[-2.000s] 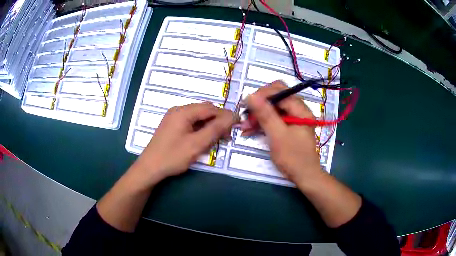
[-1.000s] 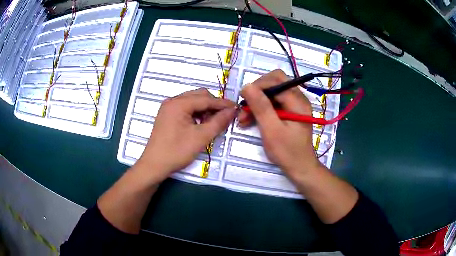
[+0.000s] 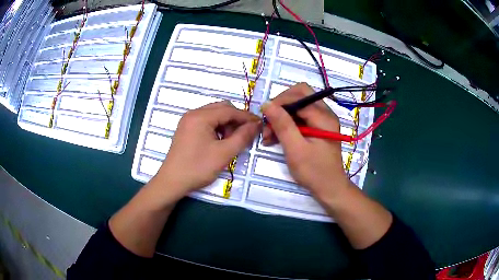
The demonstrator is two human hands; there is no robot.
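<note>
My right hand (image 3: 303, 136) holds the black test probe (image 3: 309, 101) and the red test probe (image 3: 325, 133) together, tips pointing left. My left hand (image 3: 210, 145) pinches something tiny at the probe tips, thumb and finger closed; the battery lead connector itself is hidden by the fingertips. Both hands meet above the middle of the white battery tray (image 3: 143, 117). Long white pouch cells (image 3: 202, 79) lie in its slots, with yellow tape (image 3: 255, 66) and thin red and black leads at their ends.
More stacked trays (image 3: 123, 117) with wired cells stand at the left on the green mat (image 3: 437, 164). Probe cables (image 3: 314, 41) run to the back edge. A black cable lies at the back right. A red object (image 3: 465, 269) shows at the lower right corner.
Since two seconds ago my fingertips and the probe tips have come together. The probes have tilted slightly, and the view has shifted a little. The hands stay over the tray's middle.
</note>
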